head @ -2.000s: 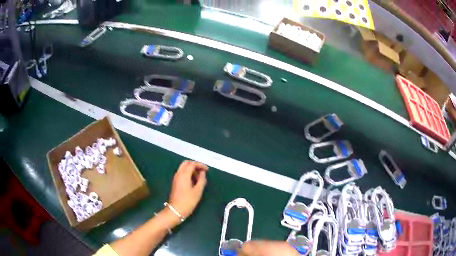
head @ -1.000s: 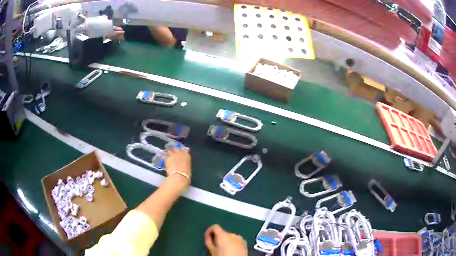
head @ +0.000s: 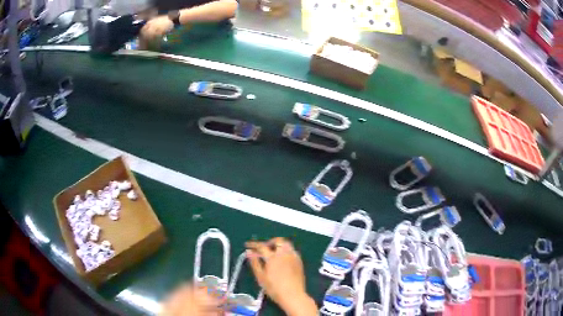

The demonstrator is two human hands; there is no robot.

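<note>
Two looped cable units with blue-and-white card ends lie side by side before me, the left one [head: 212, 256] flat and the second [head: 242, 303] beside it. My left hand [head: 192, 300] is blurred and low, over the card end of the left unit; its grip is unclear. My right hand [head: 283, 271] has its fingertips closed at the top of the second unit's loop and hides that end. Whether a small fitting is between the fingers cannot be seen. An open carton [head: 139, 237] at left holds loose white fittings [head: 92, 228].
A cable pile [head: 407, 271] and pink-red compartment tray [head: 494, 284] lie at right. Single units [head: 330, 185] are scattered on the green surface beyond the white strip [head: 228, 196]. Another carton [head: 342, 69] and orange-red tray [head: 509, 136] are farther off. Another person's hand [head: 157, 28] is at top left.
My left hand has come back from the belt to the near bench. Two units left the belt's left group and now lie before me. My right hand has moved up to a loop end.
</note>
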